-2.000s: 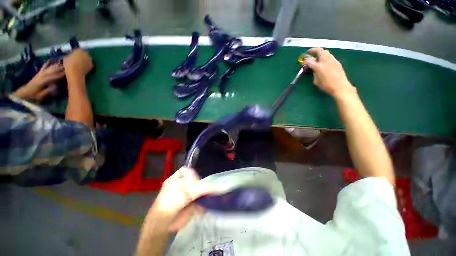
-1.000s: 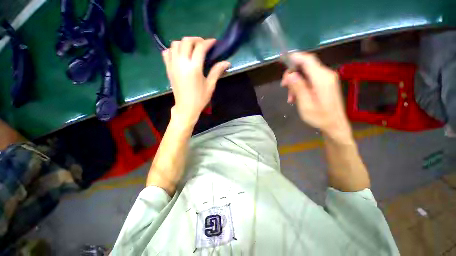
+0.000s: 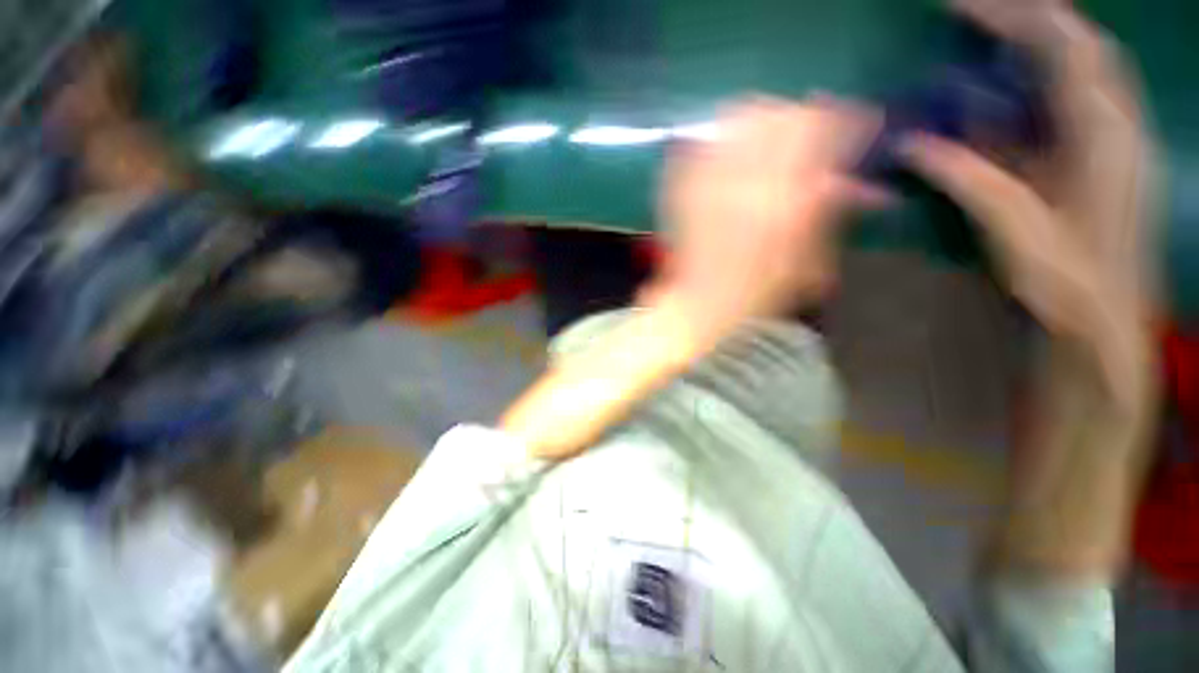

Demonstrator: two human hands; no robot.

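Observation:
The frame is strongly blurred. A dark navy plastic part (image 3: 966,112) is at the green bench's front edge, at the upper right, between my two hands. My left hand (image 3: 756,197) is closed on its left end. My right hand (image 3: 1072,197) is at its right side, with thumb and fingers spread around it; the blur hides how firmly it holds. The mallet cannot be made out.
More dark plastic parts (image 3: 441,59) lie blurred on the green bench (image 3: 579,171) to the left, one sticking out over its edge. Another person's hand (image 3: 112,125) is at the far left. Red stools (image 3: 460,283) and brown cardboard (image 3: 329,513) are below.
The view has swung. Both hands have moved right and are now together around the dark part. My right hand no longer shows the mallet it held a second ago.

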